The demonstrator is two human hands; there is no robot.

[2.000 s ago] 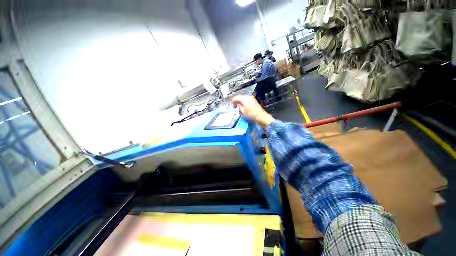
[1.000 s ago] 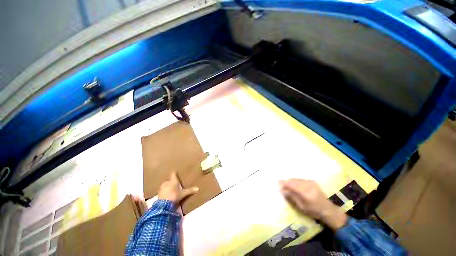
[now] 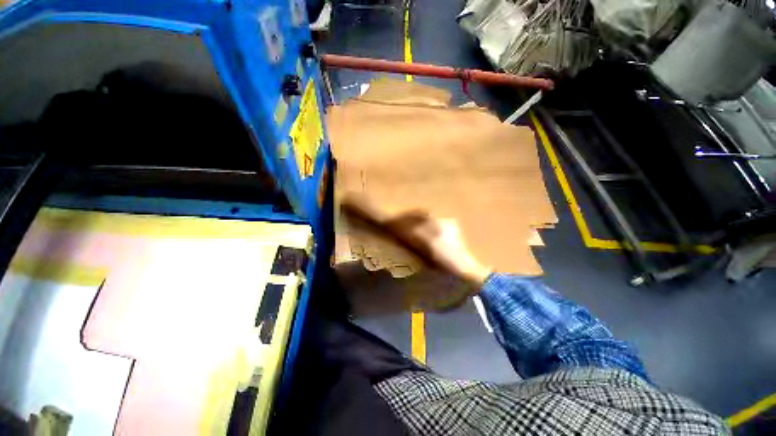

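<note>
My right hand (image 3: 447,247) is blurred, over the near part of a stack of tan-brown panels (image 3: 442,162) beside the machine. Its fingers are closed at a dark brown strip (image 3: 387,228), which looks like the raised edge of a brown panel; blur hides the exact grip. A darker brown area (image 3: 400,291) shows below the hand. My left hand is out of the picture. On the machine bed, a small yellowish block (image 3: 51,421) shows at the bottom left edge, on a white card (image 3: 47,349).
The blue machine frame (image 3: 255,111) stands between bed and stack. The bed's pinkish cover (image 3: 183,315) has yellow tape and dark patches at its right edge. A red bar (image 3: 425,70) runs behind the stack. Black metal frames (image 3: 608,174) and hanging pale bags (image 3: 579,25) are at the right.
The view has swung right, from the bed to the stack. My left hand and the brown panel on the bed have left the picture. My right hand has moved from the bed to the stack.
</note>
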